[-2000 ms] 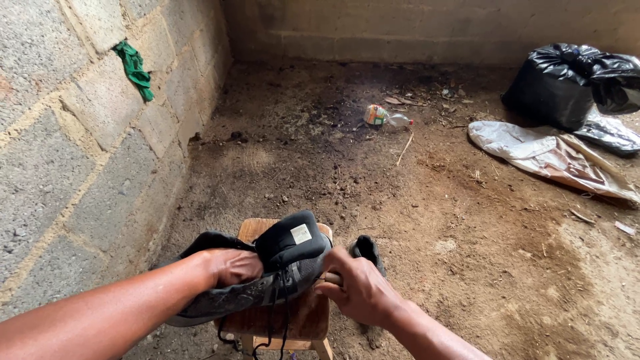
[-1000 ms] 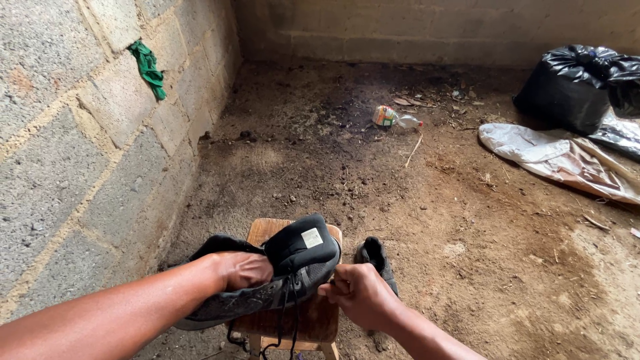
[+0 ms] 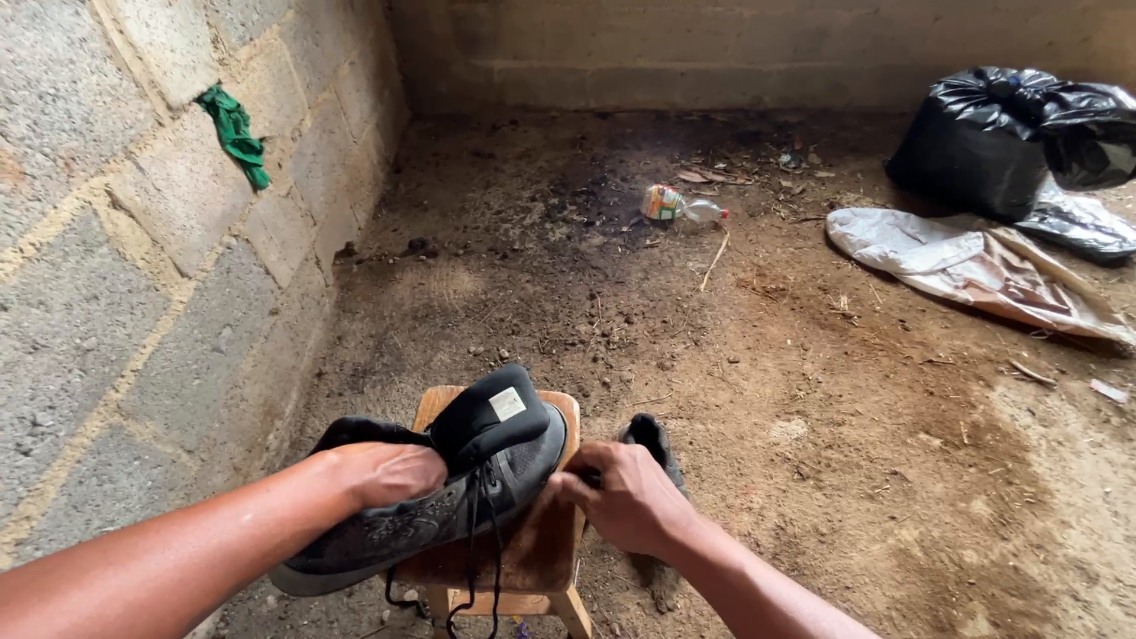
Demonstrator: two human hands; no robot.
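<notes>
A black lace-up shoe [image 3: 435, 515] lies on a small wooden stool [image 3: 532, 550], its toe toward the right and its padded tongue, with a pale label, folded up. My left hand [image 3: 399, 473] is pushed inside the shoe's opening, fingers hidden. Close to the toe, at the stool's right edge, is my right hand [image 3: 617, 488] with its fingers bent together; whether they pinch something small cannot be told. Loose laces hang over the stool's front. A second dark shoe [image 3: 652, 437] stands on the ground just behind my right hand, partly covered by it.
A rough block wall [image 3: 204, 311] with a green cloth [image 3: 235, 138] runs along the left. On the dirt floor lie a plastic bottle [image 3: 683, 206] and a white sack [image 3: 958, 266]. A full black plastic bag [image 3: 972, 151] stands at the back right.
My left hand stays inside the shoe. My right hand has shifted slightly around the toe, and its fingers have changed pose. The shoe remains on the stool.
</notes>
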